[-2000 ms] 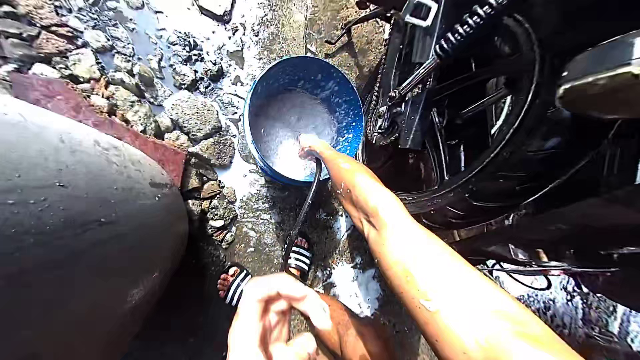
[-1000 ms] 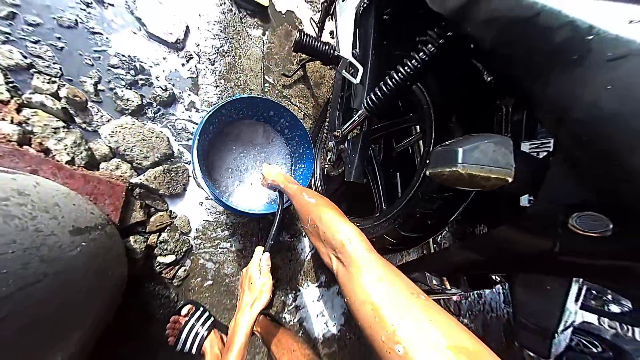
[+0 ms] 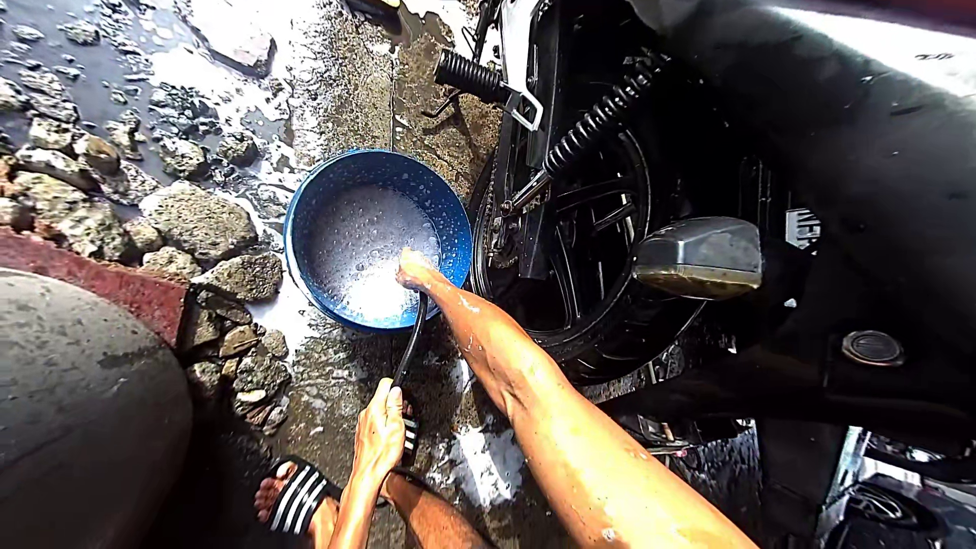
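A blue bucket (image 3: 299, 271) of foamy water (image 3: 366, 229) stands on the wet concrete. My right hand (image 3: 417, 271) is inside it, just over or at the water, closed on the upper end of a black hose (image 3: 412, 343). White froth shows brightly below that hand. Lower down, outside the bucket, my left hand (image 3: 381, 431) grips the same hose. Suds cling to my right forearm. Right of the bucket is a motorcycle's rear wheel (image 3: 568, 252), with a coil-spring shock absorber (image 3: 602, 118) above it.
A motorcycle turn signal lamp (image 3: 698, 258) juts out at the right. Rocks (image 3: 202, 221) and puddles lie at the left, beside a red-edged kerb (image 3: 99, 278) and a large grey rounded object (image 3: 84, 412). My sandalled foot (image 3: 297, 496) is at the bottom.
Two seconds ago my left hand was near the bottom edge, its fingers loosely curled; by one second ago it was on the hose. My right hand has stayed in the bucket. The view has shifted right.
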